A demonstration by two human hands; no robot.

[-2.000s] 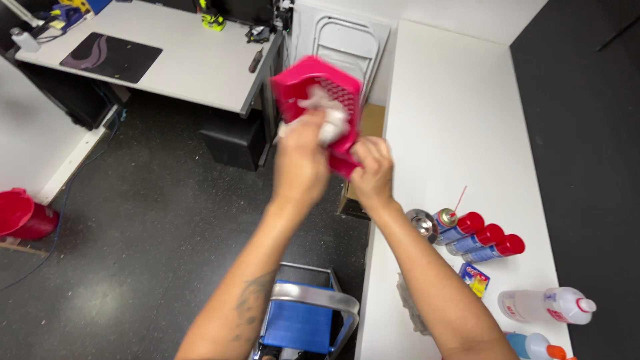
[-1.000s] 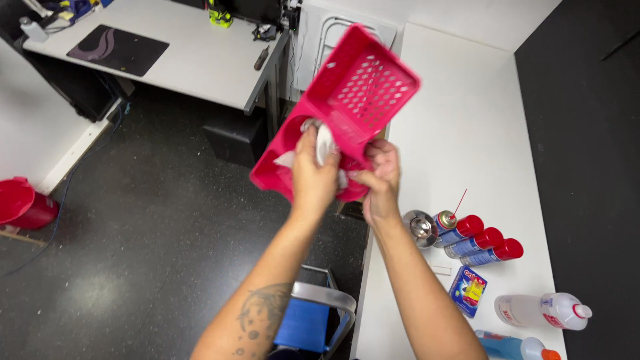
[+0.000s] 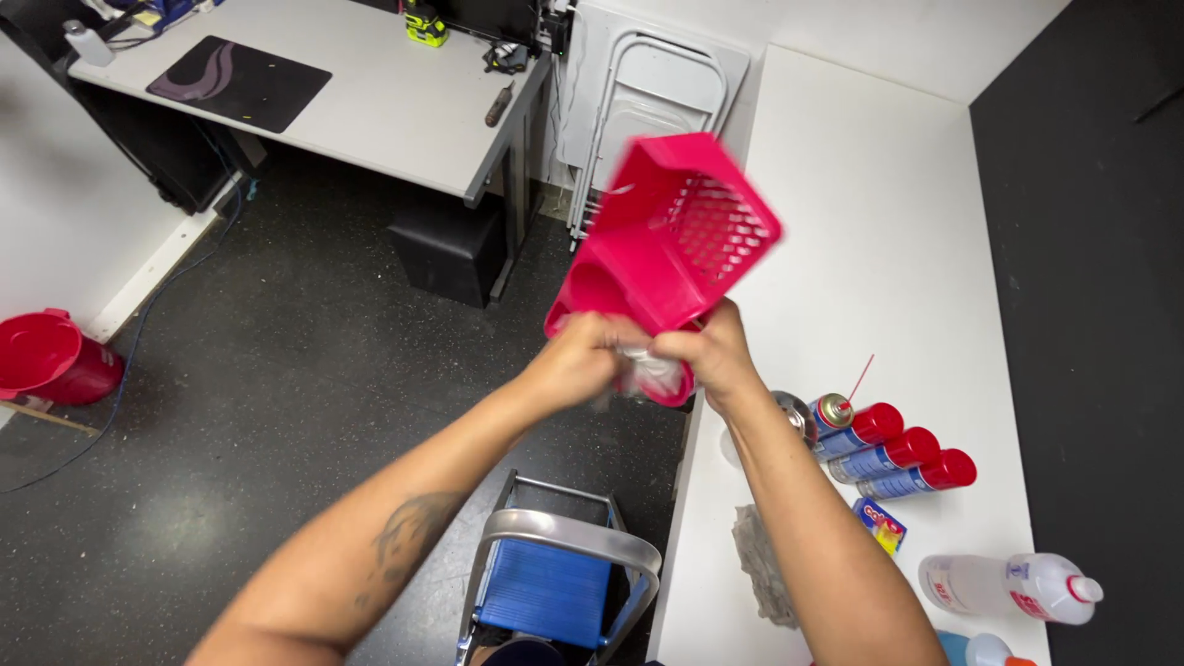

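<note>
A red plastic caddy [image 3: 647, 268] with a perforated compartment is held tilted in the air at the centre. My right hand [image 3: 712, 356] grips its near edge, by the end with round holders. In my left hand [image 3: 587, 361] is a white cloth or wipe [image 3: 652, 370], pressed against that same end; both are blurred. Part of the cloth lies between the two hands. Below and right of my right hand, spray cans with red caps [image 3: 902, 449] and an opened can with a thin red straw [image 3: 835, 410] lie or stand on the white counter.
The white counter [image 3: 851, 231] also bears a small blue box [image 3: 879, 525], a grey cloth [image 3: 763, 564] and a clear bottle [image 3: 1008, 587]. A blue step stool [image 3: 546, 583] stands below my arms. Beyond are a desk [image 3: 398, 102], a black cube [image 3: 453, 245], folded chairs [image 3: 661, 92] and a red bucket [image 3: 60, 356].
The caddy has been turned and tilted between my hands. My left hand, with the white cloth, has moved from inside the caddy down to its near end.
</note>
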